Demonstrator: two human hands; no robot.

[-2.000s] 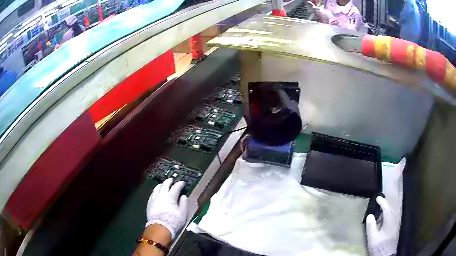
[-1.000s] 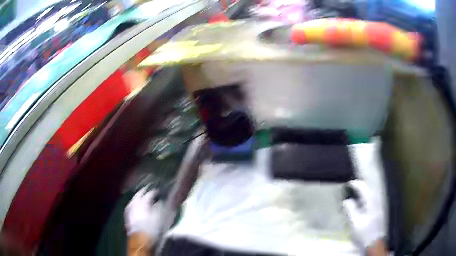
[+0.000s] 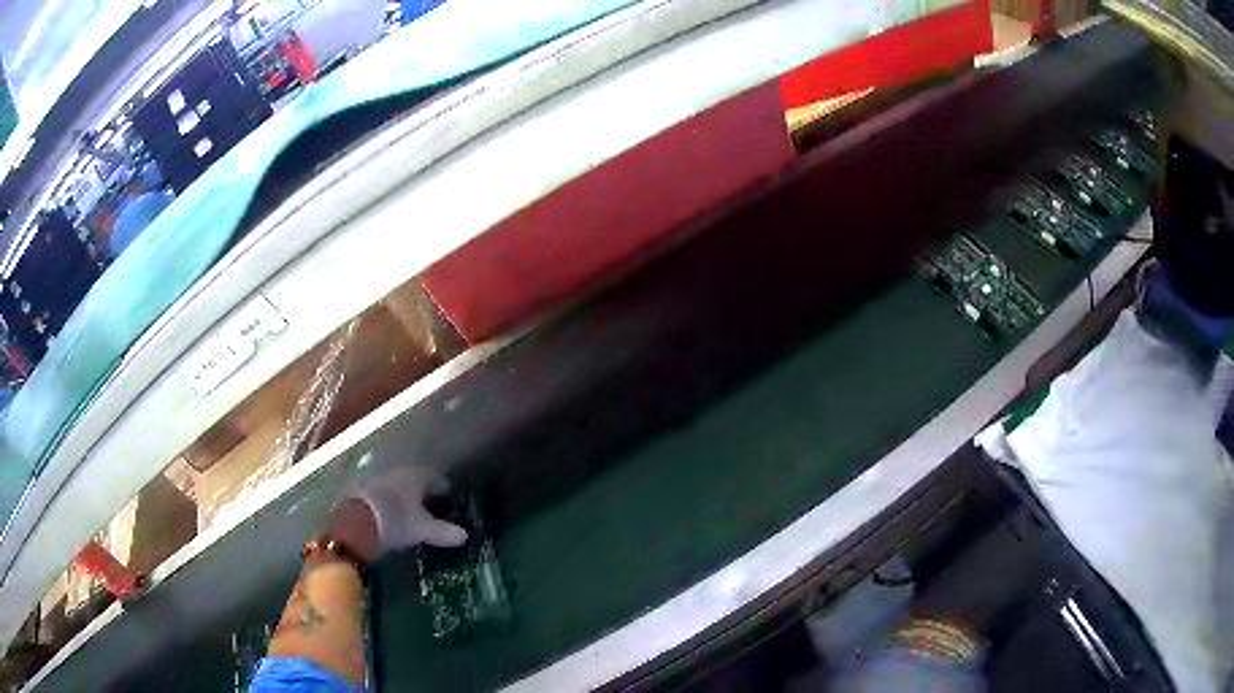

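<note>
My left hand (image 3: pixel 410 512), in a white glove, is over the far end of a green circuit board (image 3: pixel 467 596) on the dark green conveyor belt (image 3: pixel 717 474). Its thumb and fingers are apart at the board's edge; whether they grip it is hidden. My right hand (image 3: pixel 859 616), white-gloved and blurred, is low at the belt's near side, over a dark area. Its fingers are unclear and I cannot tell if it holds anything. The white cloth (image 3: pixel 1123 460) is at the right.
More circuit boards (image 3: pixel 988 287) lie in a row up the belt at the upper right. Another board is partly hidden by my left forearm. A pale rail (image 3: pixel 812 508) edges the belt's near side. A red panel (image 3: pixel 623 217) and wrapped boxes (image 3: pixel 311 406) are beyond it.
The view has swung left along the conveyor. My left hand is now over a board farther down the belt. My right hand has left the cloth's right side; the tray is out of view.
</note>
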